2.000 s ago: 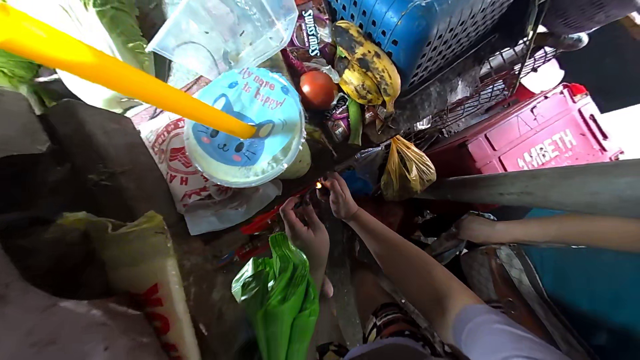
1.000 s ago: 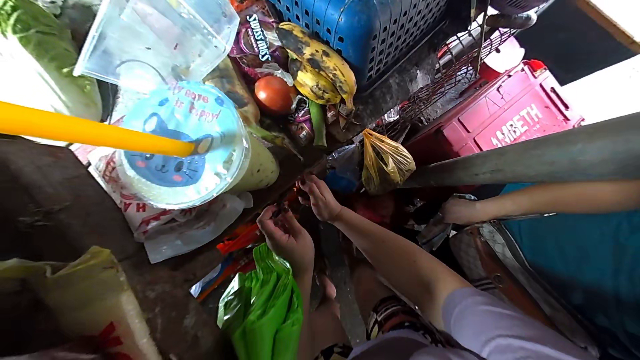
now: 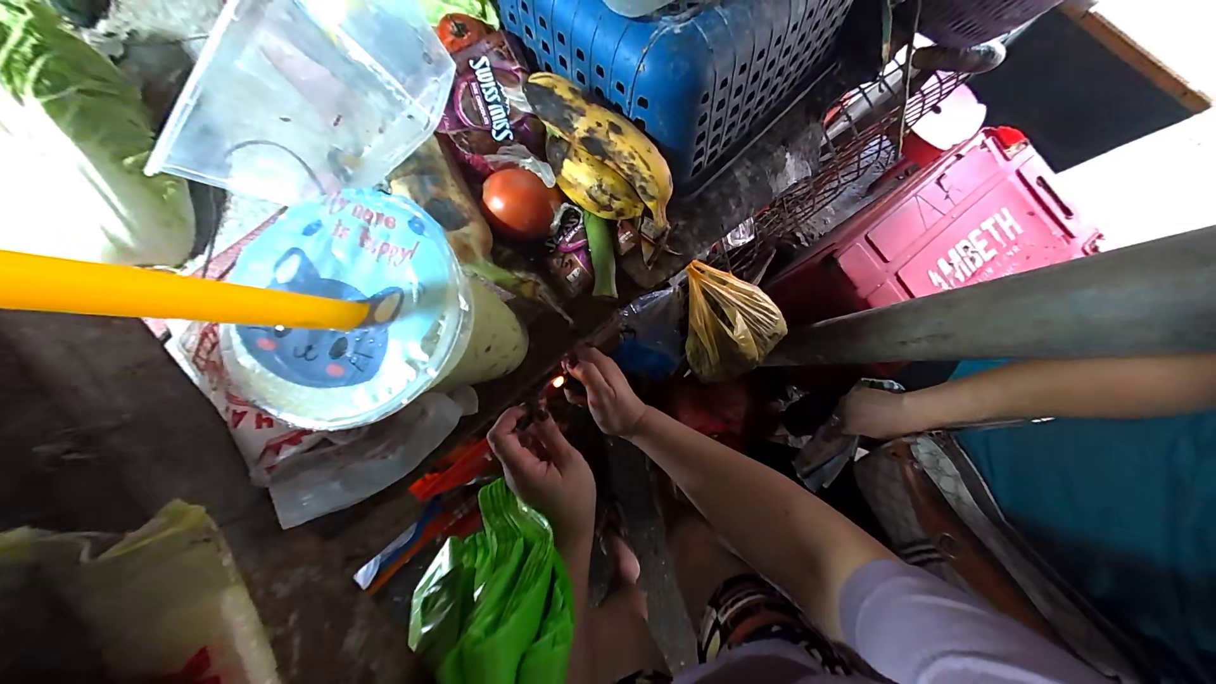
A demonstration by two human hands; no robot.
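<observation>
My left hand [image 3: 546, 461] is below the table edge, its thumb and fingertips pinched together at a small dark thing too small to name. Close above and right of it, my right hand [image 3: 608, 391] has its fingers curled, with a small orange glow at the fingertips; what it grips cannot be made out. Green plastic bags [image 3: 508, 589] hang beside my left wrist. A sealed plastic cup [image 3: 351, 351] with a yellow straw [image 3: 180, 296] stands on the table up and left of my hands. A tied yellow plastic bag [image 3: 730, 323] hangs to the right of my right hand.
Ripe bananas [image 3: 608, 157], a tomato [image 3: 520, 203] and a clear plastic container [image 3: 309, 90] lie beyond the cup. Behind them is a blue perforated basket [image 3: 655, 71]. A pink crate [image 3: 969, 218] and a metal pipe [image 3: 1007, 294] are at right. Another person's hand [image 3: 874, 412] holds a dark grey item.
A glow seen at my fingertips two seconds ago is not visible one second ago and shows again now. My hands stay close together below the table edge. The view has shifted somewhat.
</observation>
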